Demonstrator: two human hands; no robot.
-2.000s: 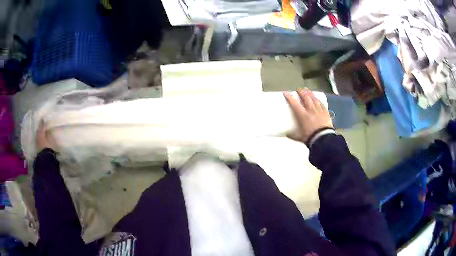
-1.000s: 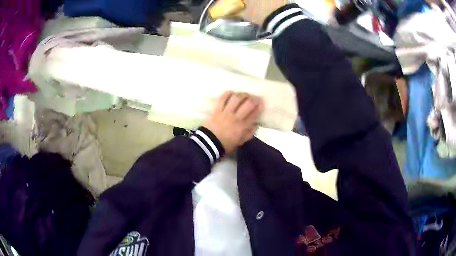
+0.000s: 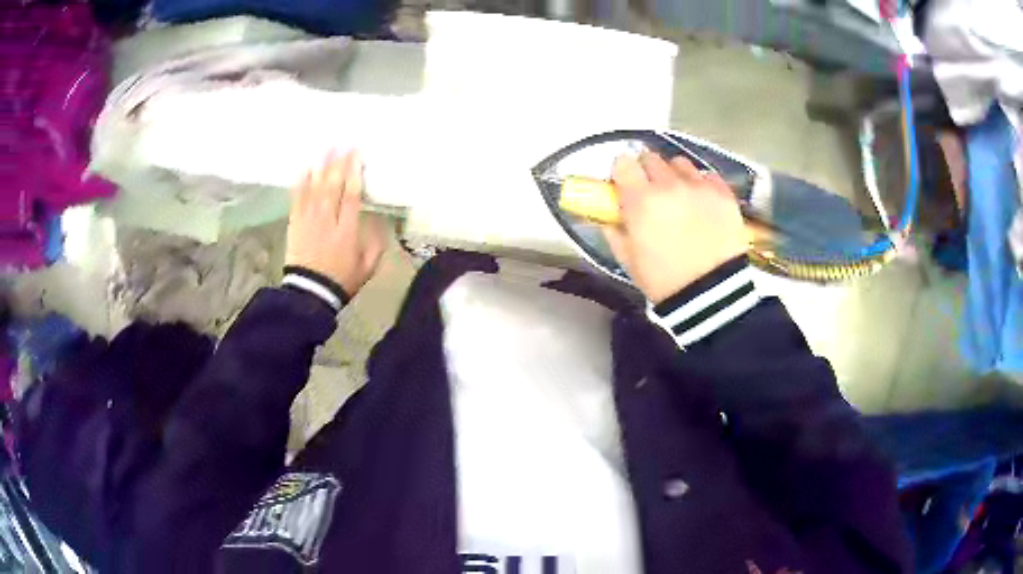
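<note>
The iron (image 3: pixel 578 230), with a dark pointed body, pale rim and yellow handle, is over the right part of the board, its tip pointing left. My right hand (image 3: pixel 679 224) is closed around its handle. The cream garment (image 3: pixel 247 135) lies lengthwise over the narrow board and looks overexposed white. My left hand (image 3: pixel 333 224) rests on its near edge with the fingers extended, left of the cream flat panel (image 3: pixel 538 79). Whether the fingers pinch the cloth is unclear. The board's grey-blue end (image 3: pixel 817 213) shows right of the iron.
A blue tube (image 3: pixel 910 146) and a coiled yellow cord (image 3: pixel 825 269) trail right from the iron. Magenta garments (image 3: pixel 51 123) are at the far left. Crumpled beige cloth (image 3: pixel 168 275) lies below the board. Blue cloth (image 3: pixel 989 247) hangs at the right.
My right hand has come back from the upper bench area with the iron, now over the board. My left hand has moved left along the garment from the middle. The view has shifted.
</note>
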